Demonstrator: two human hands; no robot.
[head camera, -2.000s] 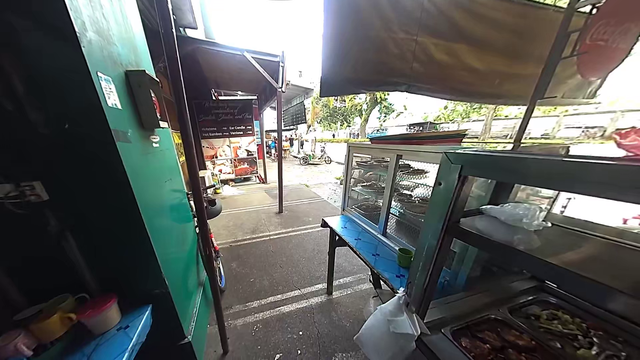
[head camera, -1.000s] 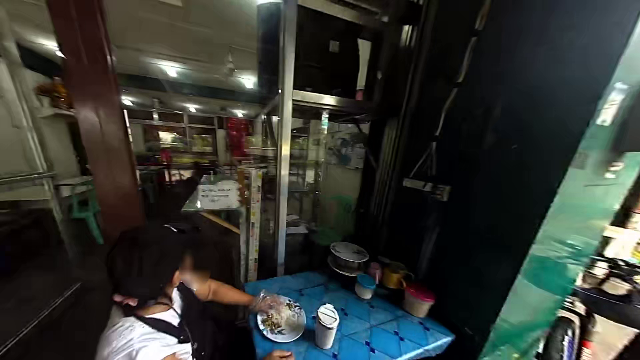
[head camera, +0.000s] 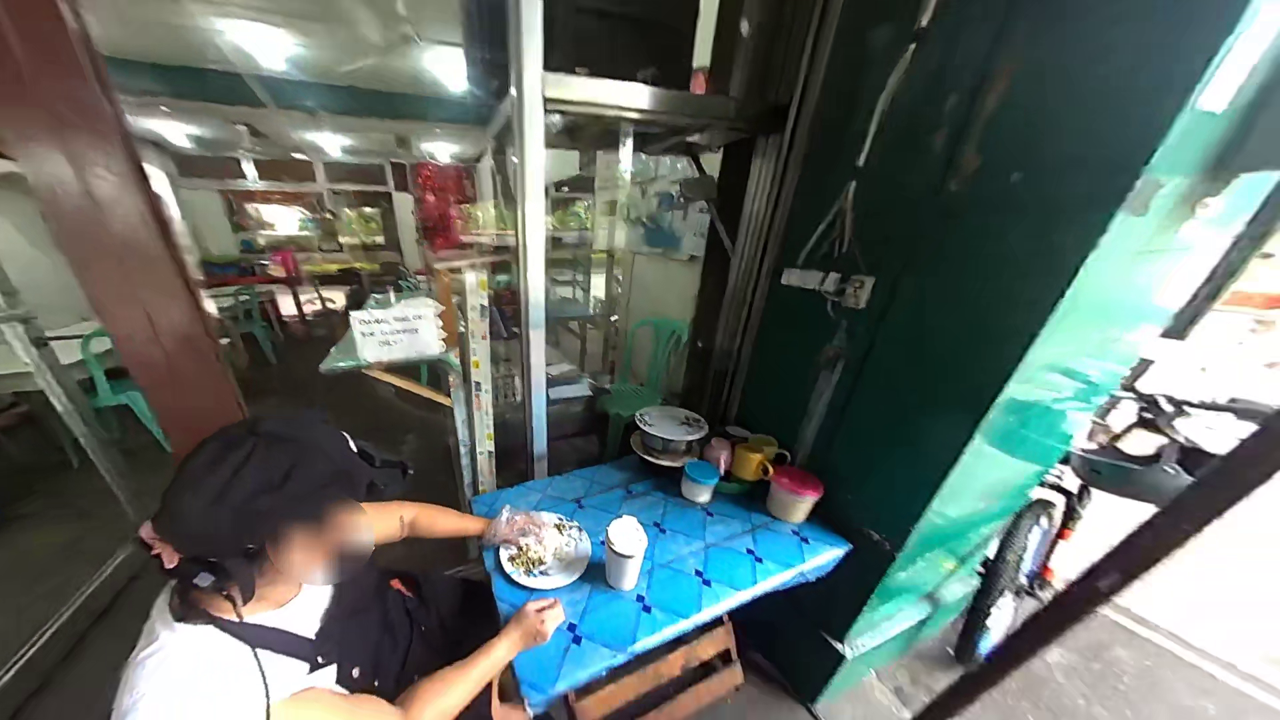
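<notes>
Neither of my hands shows in the head view. Beside a blue-covered table (head camera: 680, 590) sits a person in a black cap (head camera: 260, 480). One hand of that person, in a clear plastic glove (head camera: 512, 524), is at a white plate of food (head camera: 545, 552); the person's other hand (head camera: 535, 622) rests near the table edge. A white lidded cup (head camera: 625, 553) stands right of the plate. Farther back are a blue-lidded container (head camera: 699, 482), a pink-lidded tub (head camera: 795, 494), a yellow mug (head camera: 750, 462) and a plate on top of a bowl (head camera: 670, 424).
A red-brown post (head camera: 130, 220) rises at the left, and a metal-framed glass partition (head camera: 530, 240) stands behind the table. A dark green wall (head camera: 920, 300) borders the table's right side. A bicycle wheel (head camera: 1015, 575) and a slanting dark pole (head camera: 1120, 570) are at the right.
The view has swung from the walkway and food counter to the seated person and table. Since one second ago, the person's bare hand has come into fuller view near the table edge.
</notes>
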